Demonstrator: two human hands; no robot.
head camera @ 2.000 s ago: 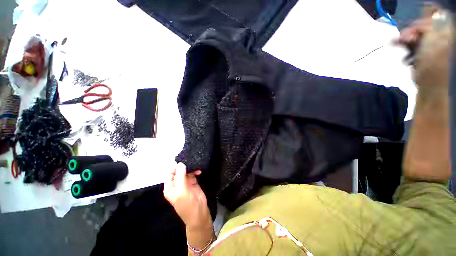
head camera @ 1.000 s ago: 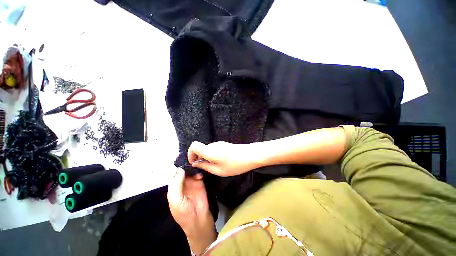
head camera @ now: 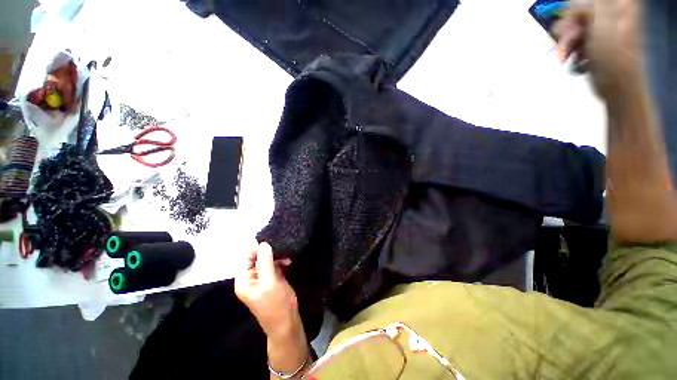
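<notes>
A black jacket lies spread in front of me, its sleeve stretched to the right and its speckled lining turned up. My left hand pinches the lining's lower left edge between thumb and fingers. My right hand is raised far out at the upper right, away from the jacket, and is blurred. Its fingers look bent together, but I cannot make out a needle or thread in them.
Left on the white table are red-handled scissors, a flat black rectangle, small black pieces, thread cones, a tangled black bundle and a bag. Another black garment lies beyond. A black crate is at right.
My right hand has gone from the lining edge beside my left hand out to the far upper right. My left hand still holds the edge. The whole view has shifted slightly.
</notes>
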